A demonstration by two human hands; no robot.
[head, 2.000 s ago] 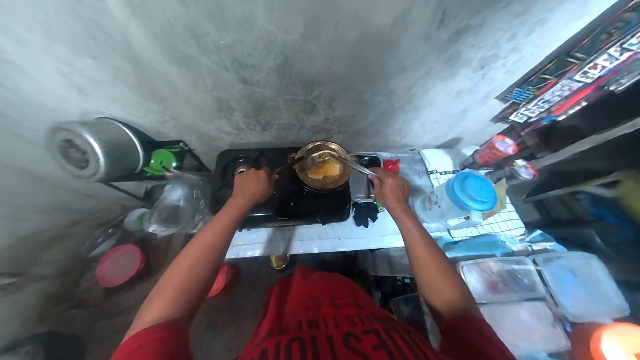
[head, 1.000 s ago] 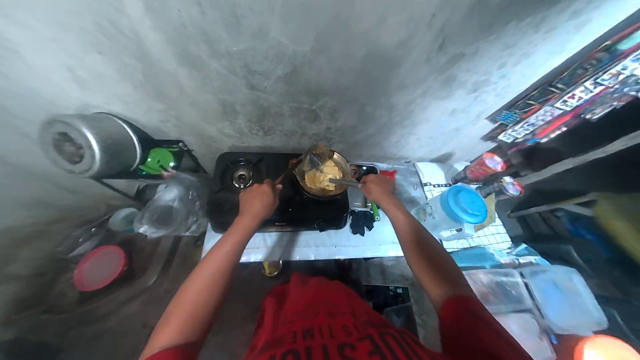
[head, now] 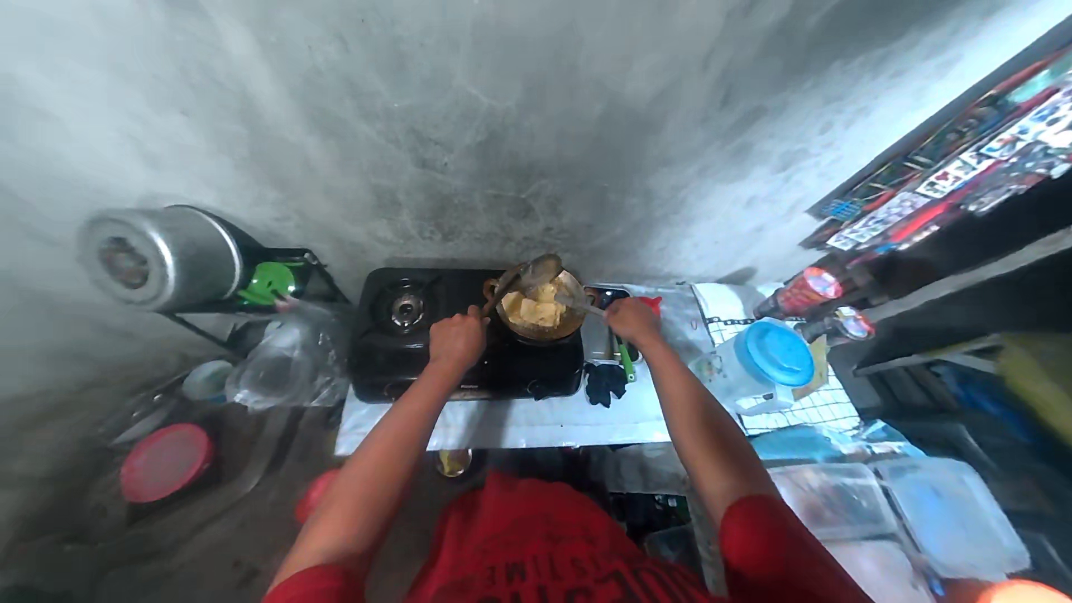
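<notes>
A round pan (head: 543, 333) stands on the right burner of a black two-burner gas stove (head: 469, 368), with pale yellow food (head: 536, 308) in it. My left hand (head: 458, 342) is closed on the handle of a ladle (head: 540, 270), whose bowl is over the far rim of the pan. From the right, my right hand (head: 634, 322) grips a metal utensil (head: 579, 304) whose far end meets the food; its exact kind I cannot tell. The left burner (head: 407, 310) has nothing on it.
Right of the stove lie a dark cloth (head: 605, 383) and a green-handled utensil (head: 626, 360). Beyond stands a blue-lidded plastic pitcher (head: 777, 356). Plastic containers (head: 950, 511) are at the lower right. A large metal pot (head: 163, 258) and plastic bag (head: 289, 360) are left.
Two seconds ago the food looked flatter and more liquid; now it is gathered in lumps. The ladle's bowl has come up at the pan's far side.
</notes>
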